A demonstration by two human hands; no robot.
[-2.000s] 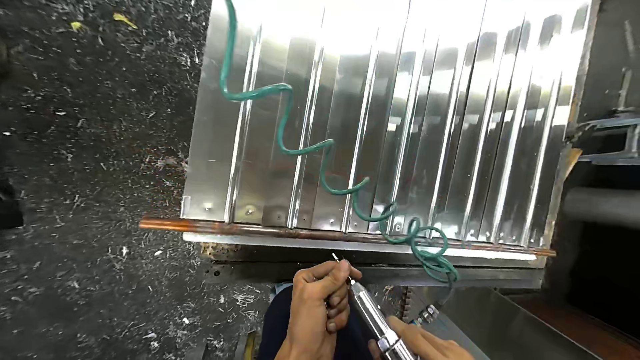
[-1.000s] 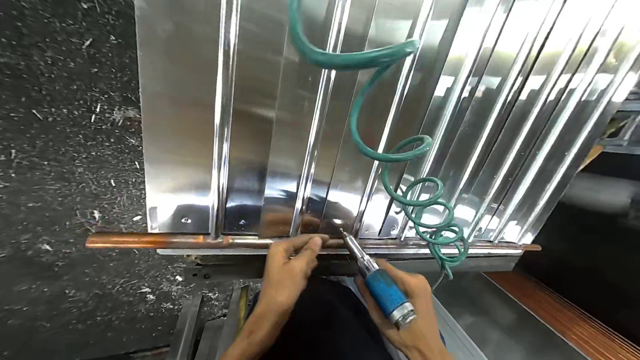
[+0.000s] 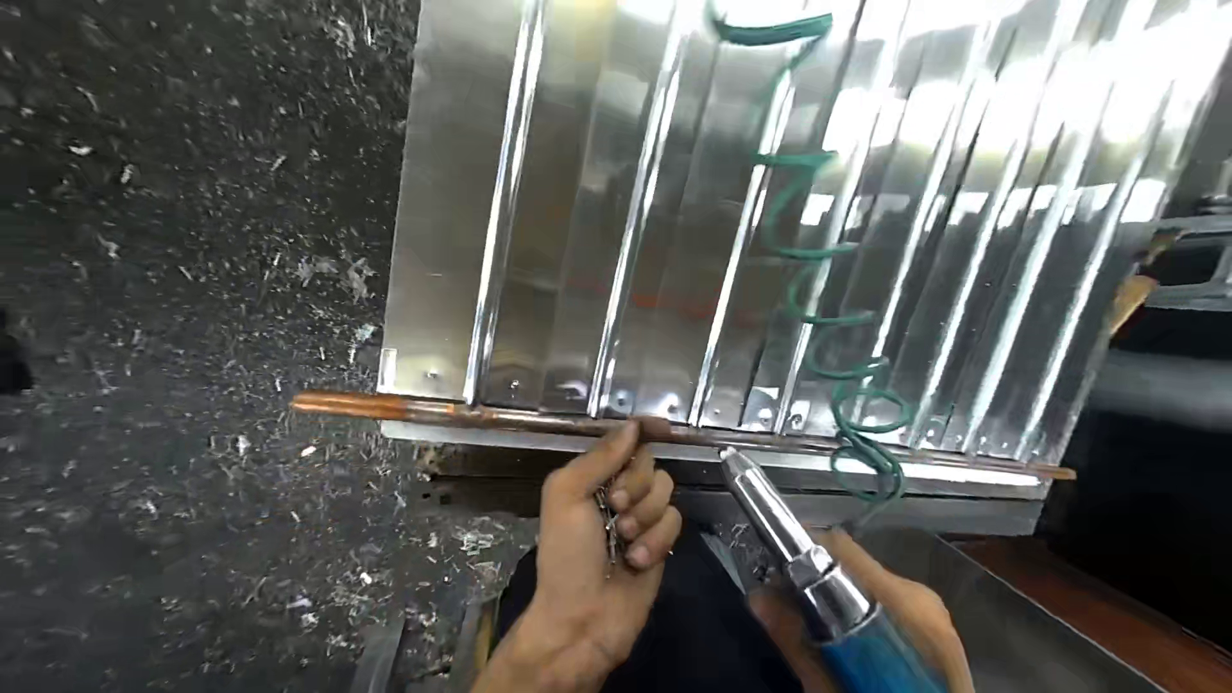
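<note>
My left hand [image 3: 602, 549] is curled around several small metal pins, probably blind rivets [image 3: 609, 525], with its index fingertip at a copper pipe [image 3: 500, 419]. A pneumatic rivet gun [image 3: 818, 582] with a chrome nose and blue body is in my right hand [image 3: 895, 597]. Its tip is just below the pipe, to the right of my left hand. The pipe lies along the near edge of a ribbed sheet-metal panel [image 3: 558, 241], beside a row of small holes or rivets. A green coiled air hose [image 3: 818, 255] hangs over the panel.
The dark floor [image 3: 212, 241] at left is strewn with metal shavings. A pale metal edge [image 3: 674, 452] runs below the pipe. At the right are a grey metal frame [image 3: 1193, 265] and a reddish-brown surface [image 3: 1088, 587]. My dark-clothed legs [image 3: 693, 616] are at the bottom.
The rivet gun's tip, at the panel's edge a second ago, has drawn back below the pipe. My left fingers, stretched to the pipe then, are now curled with the pins showing. The view has shifted.
</note>
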